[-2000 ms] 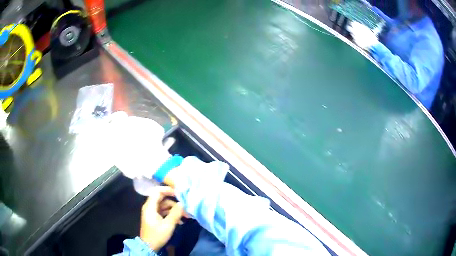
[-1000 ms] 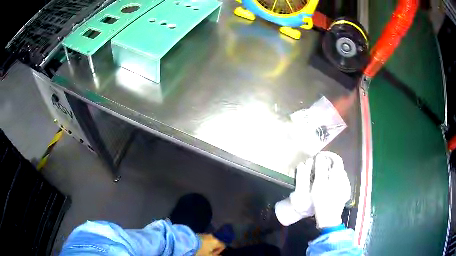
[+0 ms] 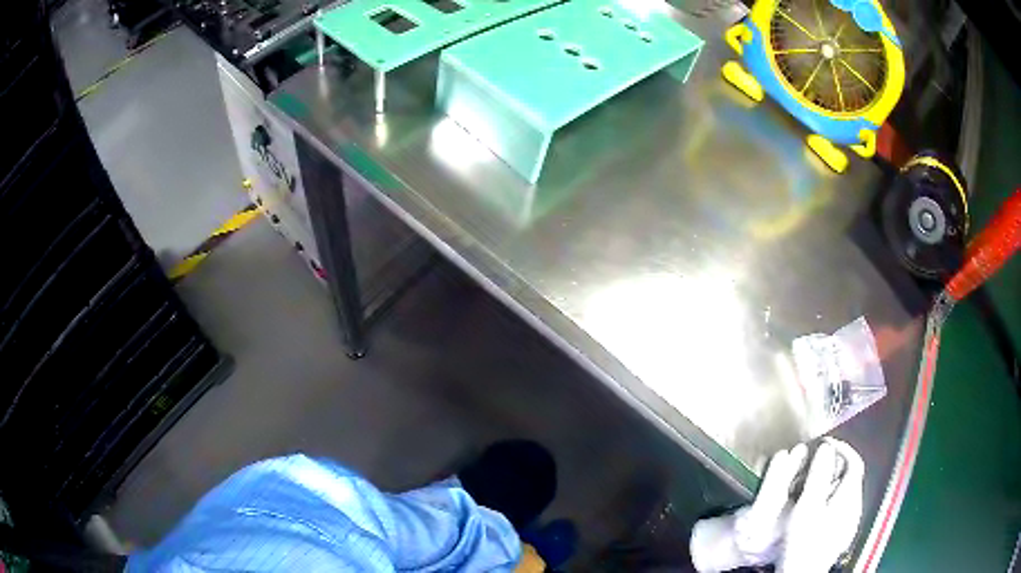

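My right hand [image 3: 823, 504], in a white glove, is at the bottom right by the bench corner. Its fingers are closed around a limp white glove [image 3: 730, 539], whose cuff hangs to the left. My left hand [image 3: 531, 562] is bare and mostly cut off by the bottom edge, so its fingers cannot be made out. A clear plastic bag [image 3: 860, 364] with small dark parts lies flat on the steel bench [image 3: 627, 241], just beyond my right hand and not visibly touched by it.
Green stands [image 3: 560, 69] are at the bench's far left. A yellow-and-blue wheel [image 3: 829, 50], black round device [image 3: 927, 219] and red-orange tube [image 3: 991, 244] stand at the far right. The green conveyor [image 3: 974, 448] runs along the right. Black stacked trays [image 3: 90, 269] are left.
The view has swung left, shifting the bench and bag rightward. My left hand has left my right forearm and dropped to the bottom edge. My right hand still holds the loose glove.
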